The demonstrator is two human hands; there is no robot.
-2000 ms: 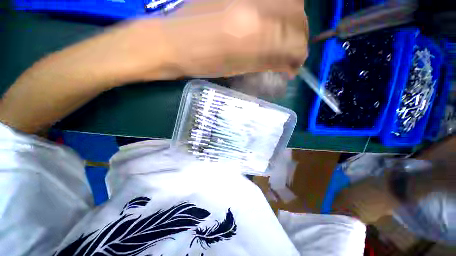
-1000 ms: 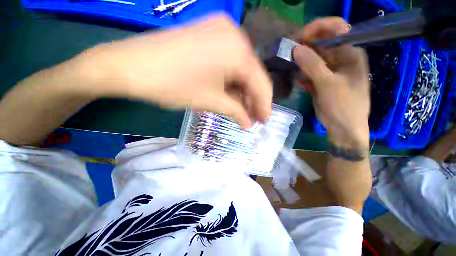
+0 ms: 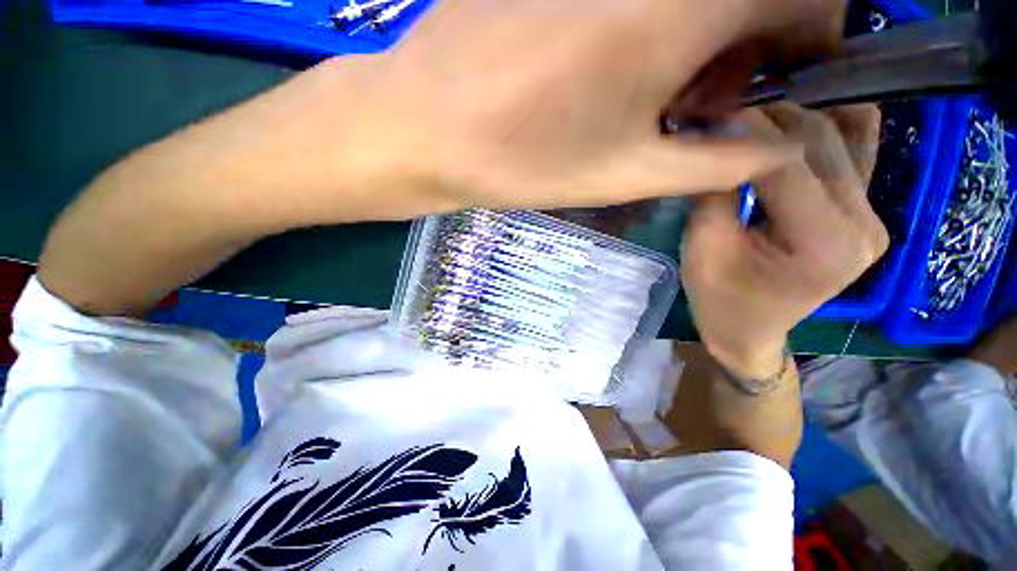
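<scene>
My left hand (image 3: 558, 112) reaches in from the left and covers the upper middle of the view. Its fingertips meet or overlap my right hand, and what they hold is hidden. My right hand (image 3: 781, 234) is curled just below the dark grey press lever (image 3: 881, 67); I cannot tell whether it grips anything. A small blue patch shows between its fingers. Below the hands, a clear plastic box (image 3: 408, 273) at the bench edge holds aligned thin stemmed pieces (image 3: 524, 296) with shiny heads on the left. The press fixture is hidden behind my hands.
A blue tray (image 3: 212, 31) with a few stemmed pieces is at upper left. At right, a blue bin (image 3: 864, 307) of dark fittings is partly covered by my right hand. Beside it, another blue bin (image 3: 931, 330) holds silvery parts. A neighbour's sleeve (image 3: 937, 429) shows at lower right.
My left hand has moved from over the clear box up and right to my right hand. My right hand, out of clear view at first, has shifted slightly right and curled below the lever.
</scene>
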